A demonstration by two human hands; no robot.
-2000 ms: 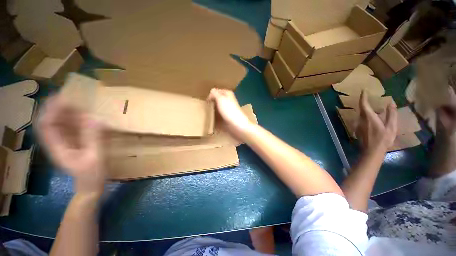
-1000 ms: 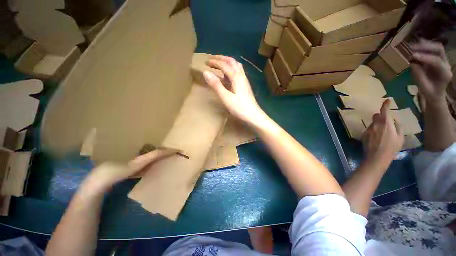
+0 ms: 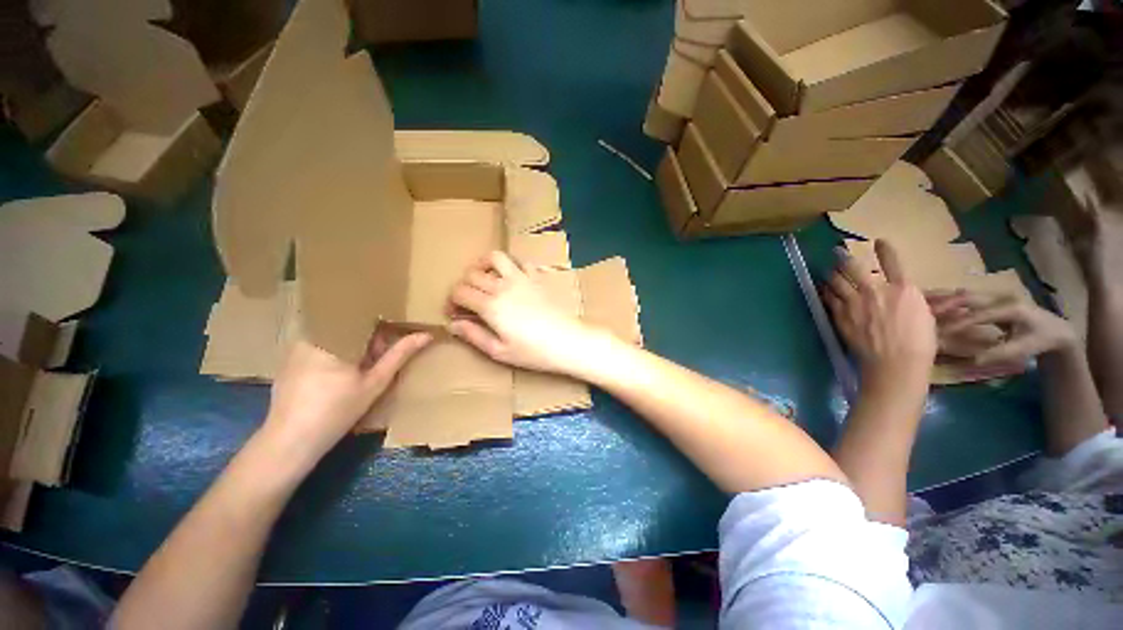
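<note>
A part-folded box [image 3: 456, 246] lies in front of me on a stack of flat blanks [image 3: 554, 394]. Its large lid panel [image 3: 339, 160] stands up on the left. The far wall is raised, and the near side panel [image 3: 451, 406] lies folded out towards me. My left hand [image 3: 323, 391] grips the near left corner, thumb on a small flap and its other fingers mostly hidden. My right hand [image 3: 517, 322] has its fingers curled at the base's near crease, partly inside the box, beside the left thumb.
Stacked open boxes [image 3: 800, 148] stand at upper right, with a thin sliver [image 3: 624, 159] beside them. Another person's hands [image 3: 887, 314] work on a blank at right, past a pale seam. Part-folded boxes lie at left [image 3: 49, 406] and upper left [image 3: 136, 148].
The box has turned, so its open tray now faces me and its lid stands at left. My left hand has moved up and right to the corner; my right hand has moved down and left.
</note>
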